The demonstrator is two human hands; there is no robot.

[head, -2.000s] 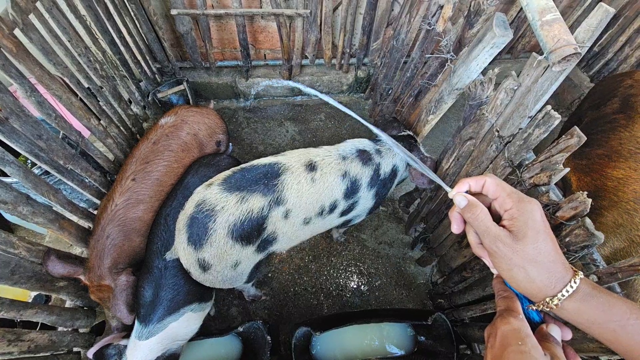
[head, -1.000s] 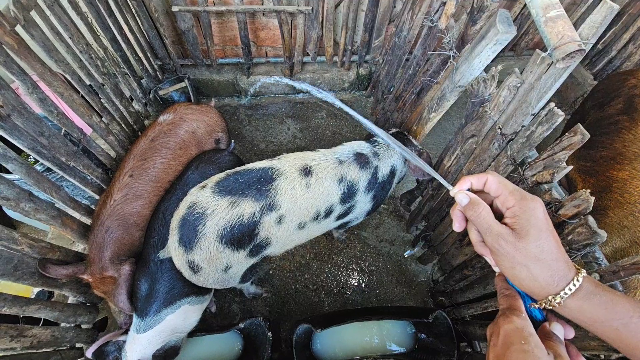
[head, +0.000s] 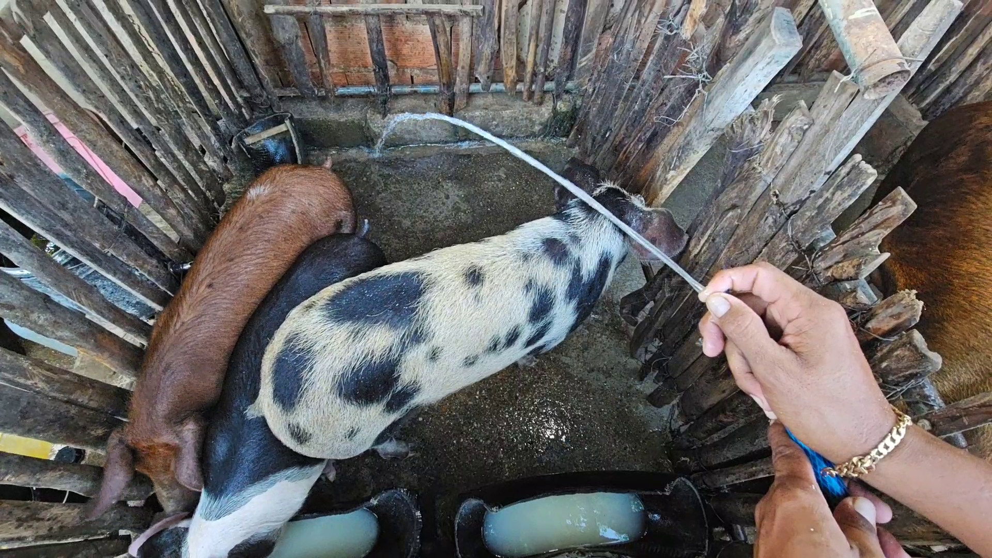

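My right hand (head: 790, 349), wearing a gold chain bracelet (head: 872, 449), pinches between thumb and forefinger the place where a water jet (head: 573, 186) leaves. Just below it, my left hand (head: 814, 504) grips a blue hose (head: 821, 467), mostly hidden by both hands. The jet arcs over the spotted pig's head and lands by the low back wall. This black-and-white spotted pig (head: 434, 325) stands mid-pen, head by the right fence. Left of it are a black pig with a white front (head: 271, 403) and a reddish-brown pig (head: 240, 287), heads toward the lower left.
Rough wooden stakes form the left fence (head: 93, 201) and right fence (head: 744, 178). Two black troughs of cloudy liquid (head: 562, 523) (head: 329, 535) lie at the near edge. A black bucket (head: 269, 141) stands in the back left corner. A brown animal (head: 942, 256) is beyond the right fence.
The water jet's landing point has shifted a little along the back wall. Both hands keep their hold, and the pigs have barely moved.
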